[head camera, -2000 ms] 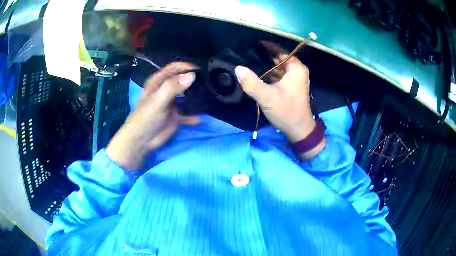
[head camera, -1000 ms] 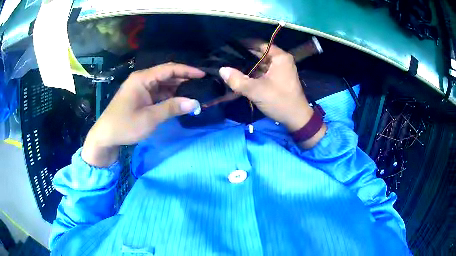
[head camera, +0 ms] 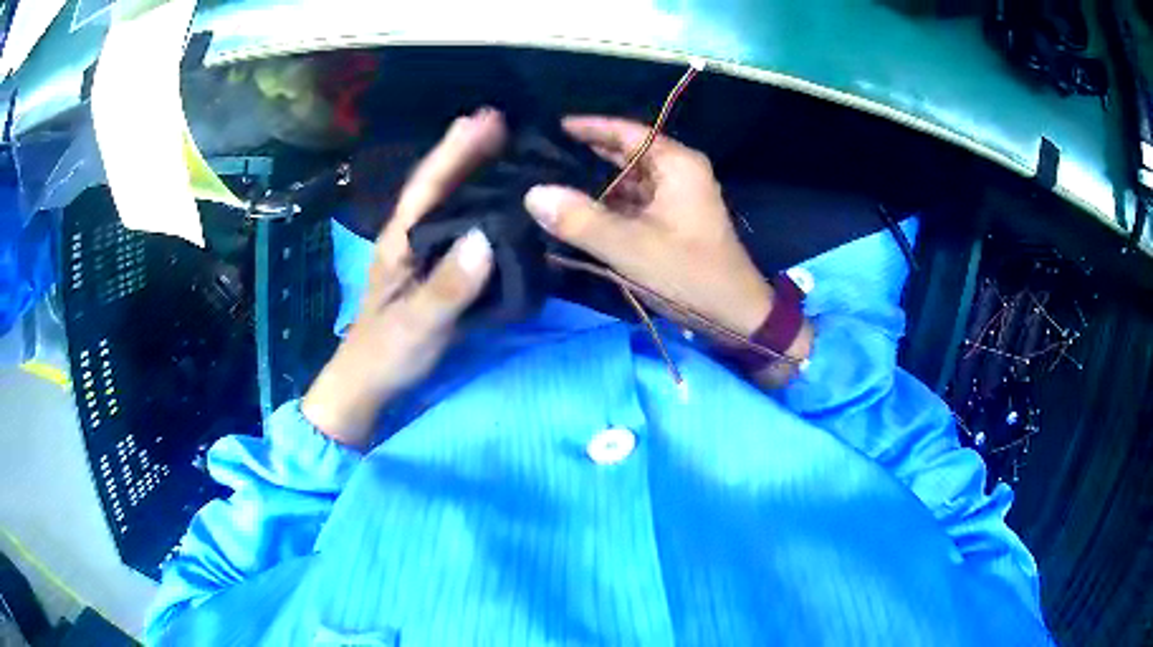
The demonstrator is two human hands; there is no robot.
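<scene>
A dark, blurred black part (head camera: 512,240), likely a blower fan or its housing, is held above the lap between both hands. My left hand (head camera: 424,284) grips its left side, thumb in front and fingers behind. My right hand (head camera: 658,221) is at its right side, with the thumb on or near it. Thin fan lead wires (head camera: 651,331) run below my right hand, and another wire (head camera: 664,114) rises to a small white wire connector (head camera: 697,63) at the bench edge. The part's exact outline cannot be made out.
The green bench with its pale edge (head camera: 506,46) crosses the top. Paper (head camera: 139,139) hangs over it at the left. A perforated crate (head camera: 108,367) stands at lower left, and a crate with wires (head camera: 1012,341) at the right. Black parts (head camera: 1043,51) lie on the bench at upper right.
The black part has turned and lifted slightly between the hands. My left hand has moved right, its fingers now pointing up. The lower wires have swung to the right, across below my right hand.
</scene>
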